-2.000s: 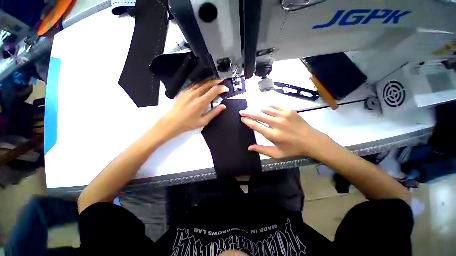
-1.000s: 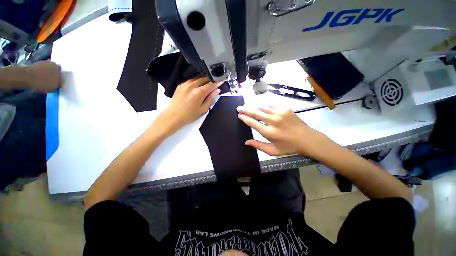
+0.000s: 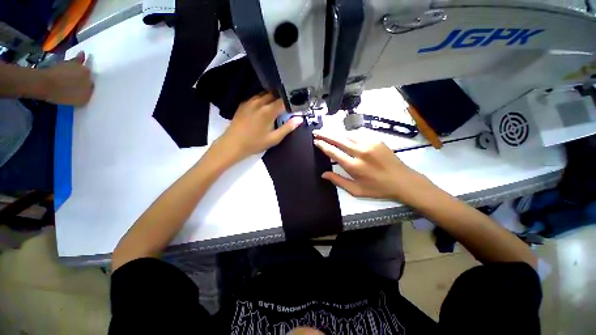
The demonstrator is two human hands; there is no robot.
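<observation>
A black fabric panel [image 3: 302,190] lies lengthwise under the white sewing machine head [image 3: 366,39], its near end at the table's front edge. My left hand [image 3: 256,125] lies on the panel's upper left, thumb and fingertips beside the presser foot [image 3: 314,118]. My right hand [image 3: 369,169] rests with fingertips on the panel's right edge, just below the foot. Neither hand visibly grips the cloth. The needle is too small and glared to tell. Bunched black cloth [image 3: 229,85] lies left of the machine head.
Another black panel [image 3: 186,98] lies at left. Black slotted snips [image 3: 391,125], a dark square pad [image 3: 444,105] and an orange-brown strip [image 3: 423,125] lie right of the foot. Another person's hand [image 3: 70,81] is at the table's left edge, above the blue strip [image 3: 63,154].
The panel's top end has moved up to the foot, and my left thumb now lies nearer the foot. The other person's hand has come in at the left edge since two seconds ago.
</observation>
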